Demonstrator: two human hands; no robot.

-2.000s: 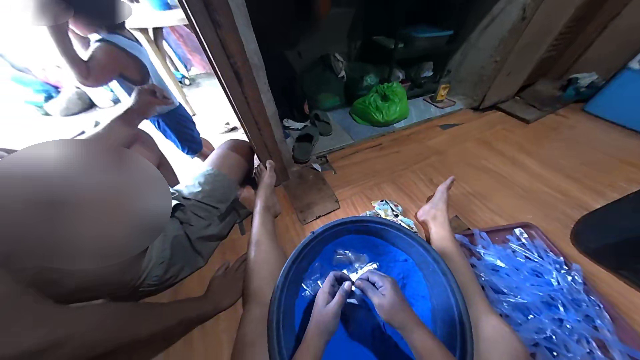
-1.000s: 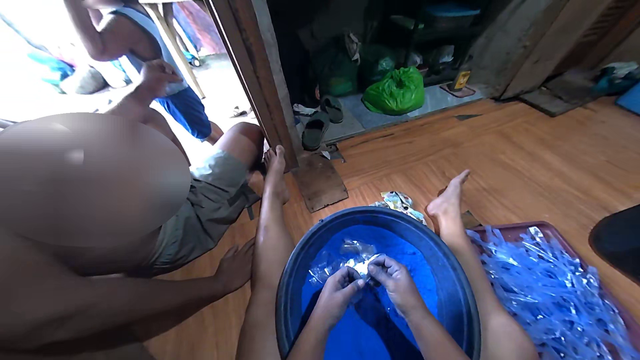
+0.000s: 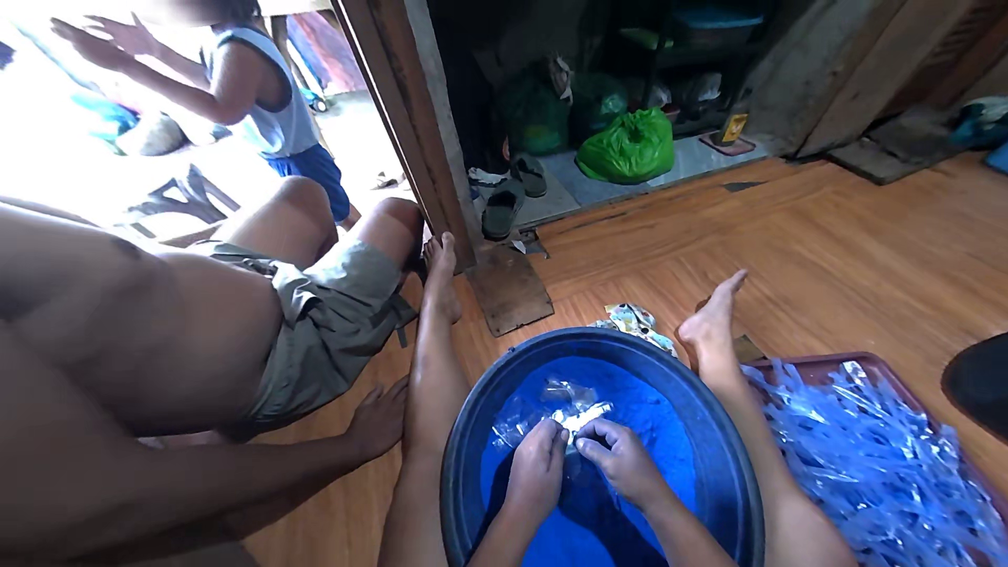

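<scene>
A large dark blue plastic tub (image 3: 465, 417) stands between my outstretched legs, with bright blue powder (image 3: 661, 409) inside. Over the powder, my left hand (image 3: 539, 465) and my right hand (image 3: 618, 457) are close together, fingertips pinching a small clear plastic piece (image 3: 579, 417) that shines white in the light. More clear plastic pieces (image 3: 516, 417) lie just beyond my left hand, on the powder. To the right of my right leg, a maroon tray (image 3: 874, 362) holds a heap of narrow clear plastic strips with blue in them (image 3: 882, 457).
A person (image 3: 157, 315) sits close on my left, one hand on the floor by my leg. Another person (image 3: 268, 94) stands beyond the doorway. A patterned cloth (image 3: 634, 321) lies behind the tub. Farther off are slippers (image 3: 504, 206), a green plastic bag (image 3: 630, 150) and a bottle (image 3: 734, 126).
The seated person has leaned back, and the standing person's arms are now raised forward. My hands stay together over the tub with the plastic between them.
</scene>
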